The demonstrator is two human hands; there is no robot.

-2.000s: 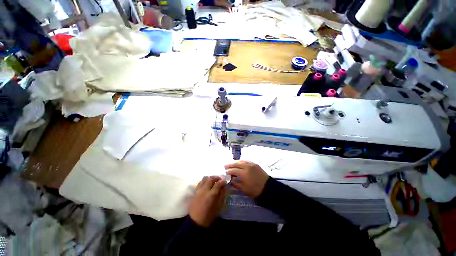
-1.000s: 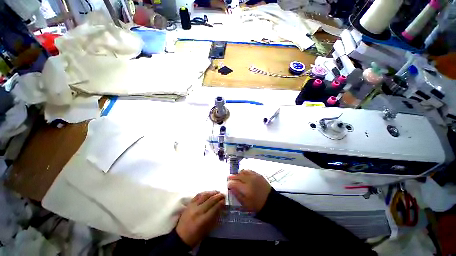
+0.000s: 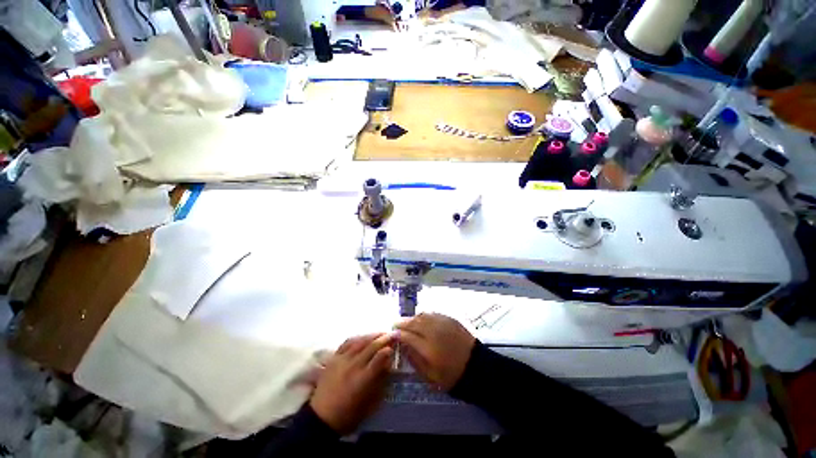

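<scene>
A cream garment panel (image 3: 242,376) lies left of the needle, its near part hanging over the table's front edge. A whiter flat piece (image 3: 199,268) lies on it. My left hand (image 3: 354,379) and my right hand (image 3: 436,349) meet just in front of the presser foot (image 3: 408,300), fingertips together on the cloth's right edge. Both hands pinch the edge; the fingers hide the exact grip. The white lockstitch machine head (image 3: 501,241) reaches in from the right.
A folded cream bundle (image 3: 224,143) lies behind left. Dark thread spools (image 3: 556,161) and a bottle (image 3: 651,134) stand behind the head. Orange-red handled scissors (image 3: 723,365) are at its right end. A brown board (image 3: 420,107) holds a phone (image 3: 379,96) and a tape roll (image 3: 520,122).
My hands have come together at the cloth's edge, the left moving up and right. The view has shifted slightly. The panel's near part is more folded than a second ago.
</scene>
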